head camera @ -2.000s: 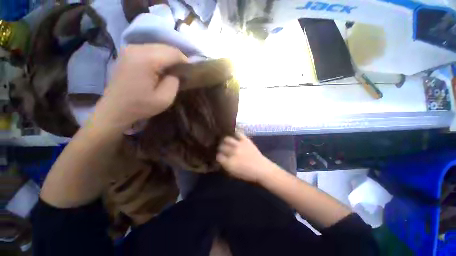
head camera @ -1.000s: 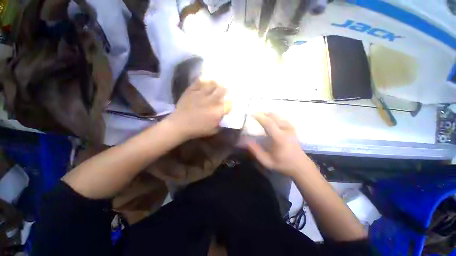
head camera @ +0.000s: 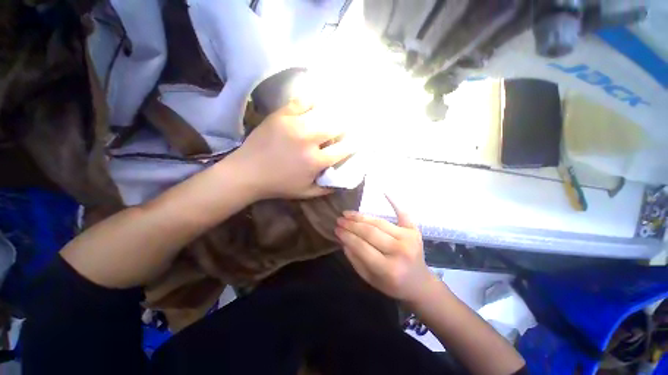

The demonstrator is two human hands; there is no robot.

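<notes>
Brown garment fabric [head camera: 271, 234] hangs bunched over the table's front edge, with white-backed panels [head camera: 223, 110] behind it. My left hand [head camera: 293, 150] presses on the garment near the glare, a small white piece showing under its fingers. My right hand [head camera: 384, 253] is at the garment's edge at the table front, fingertips on the brown cloth, thumb raised. The white sewing machine [head camera: 622, 66] with "JACK" lettering is at the upper right. Lamp glare hides the needle, the presser foot and part of the fabric.
A dark flat rectangle [head camera: 530, 123] lies on the machine bed, with a thin yellow-green tool [head camera: 573, 187] to its right. More brown and white fabric is heaped at left. Blue crates [head camera: 586, 307] stand below at right and at left. A metallic strip edges the table.
Since the earliest frame, my left hand has lowered the raised brown fabric onto the bed. In the last second, my right hand has moved slightly down; the view has shifted closer to the machine head.
</notes>
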